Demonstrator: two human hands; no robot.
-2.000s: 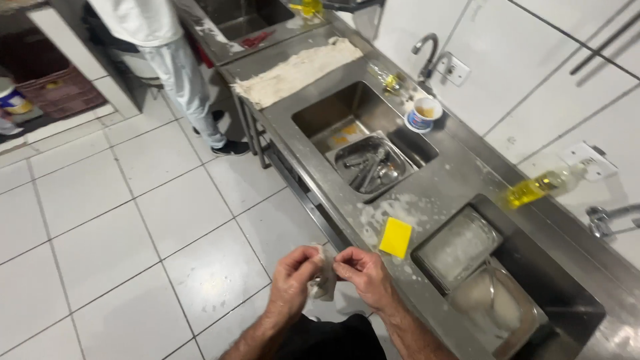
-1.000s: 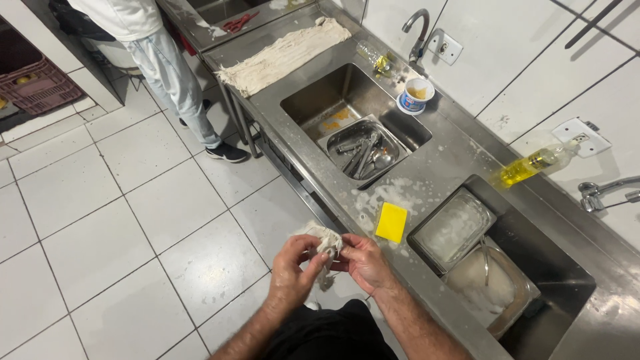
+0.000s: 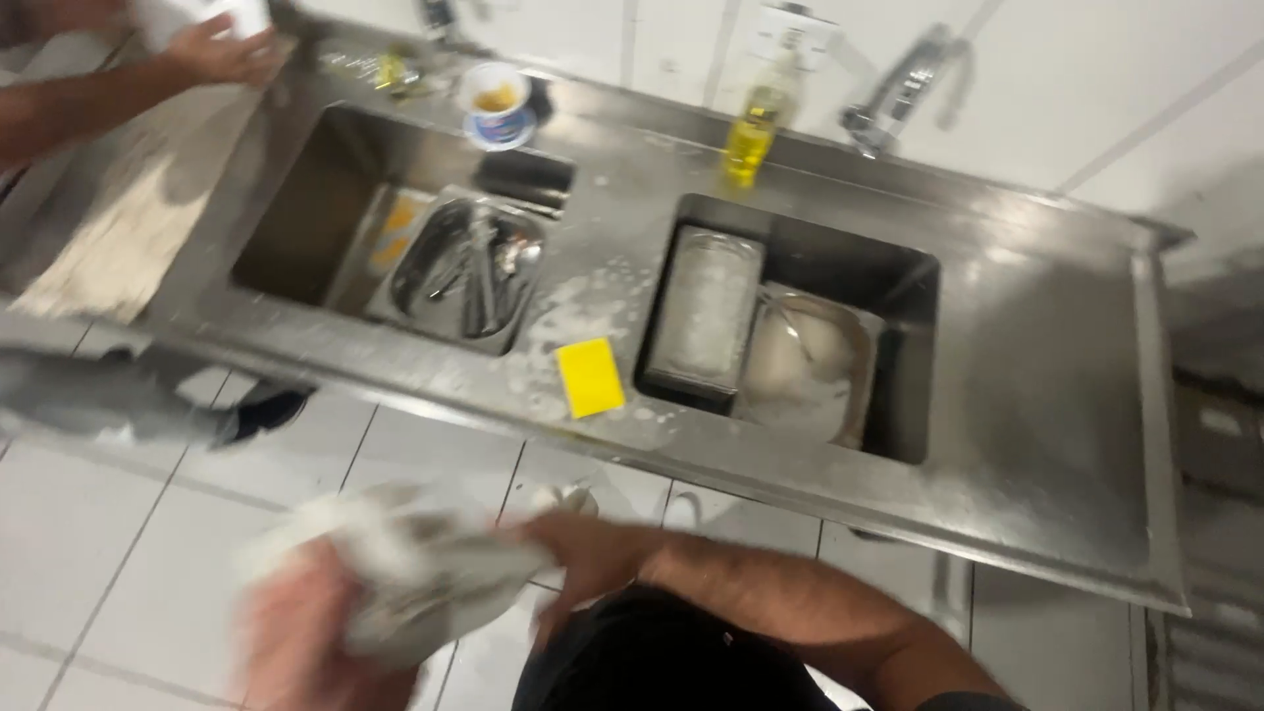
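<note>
A whitish cloth hangs between my hands in front of the counter, blurred by motion. My left hand is shut on its left side. My right hand has hold of its right end. On the steel counter beyond lies a yellow sponge or cloth among soapy water. The left sink holds a metal pan with utensils in it. In the right sink are a rectangular metal container and a larger soapy pan.
A bottle of yellow liquid, a tub and a faucet line the counter's back. Another person's hand holds something white at upper left, above a pale cloth. The counter's front edge runs before me.
The cloth, bunched between my fingers before, is now spread wider, with my hands farther apart. The other person's arm has come over the counter. The view has swung to the right.
</note>
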